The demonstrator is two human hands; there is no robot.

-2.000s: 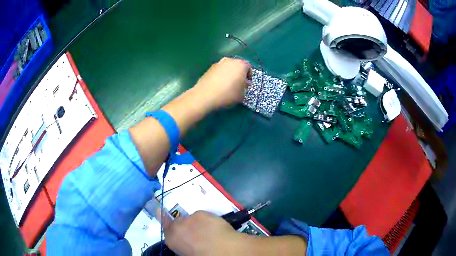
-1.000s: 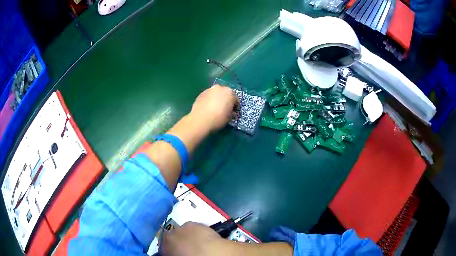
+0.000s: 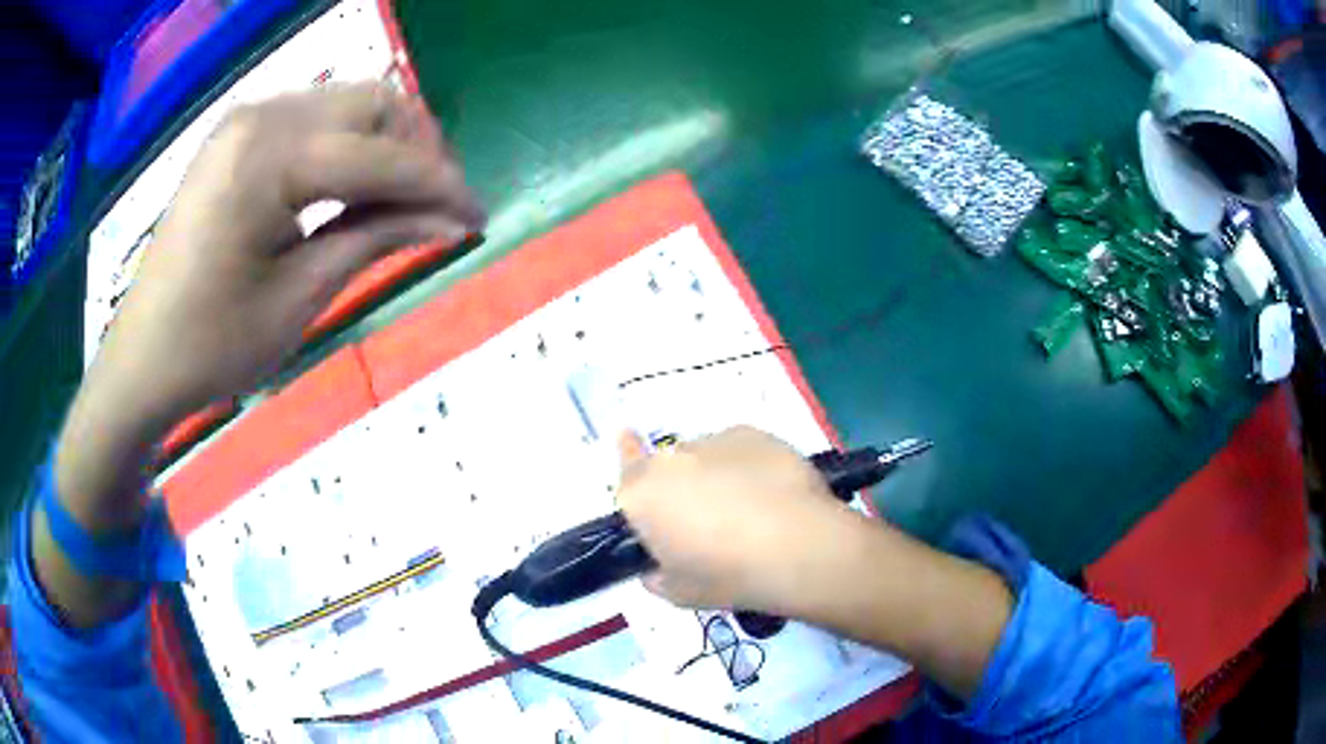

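Observation:
The white back panel point(image 3: 495, 465) lies on red-orange foam in front of me. My right hand point(image 3: 742, 516) is closed around the black electric screwdriver point(image 3: 575, 564) above the panel; its silver bit points right, past the panel's edge. My left hand point(image 3: 291, 218), with a blue wrist strap, is raised at the upper left. It is blurred, its thumb and fingertips close together; I cannot tell if they hold anything. The silver speckled screw pack point(image 3: 955, 175) lies on the green mat. A yellow strip point(image 3: 349, 597) and a dark-red ribbon cable point(image 3: 495, 672) lie on the panel.
A heap of green boards point(image 3: 1127, 284) lies right of the screw pack, beside a white round-headed device point(image 3: 1224, 116). Another white panel point(image 3: 131, 247) is partly behind my left hand. Red foam point(image 3: 1222, 538) is at the right. The screwdriver's black cord crosses the panel.
My left hand has left the screw pack and moved to the upper left. The view has shifted, showing much more of the panel. My right hand still holds the screwdriver.

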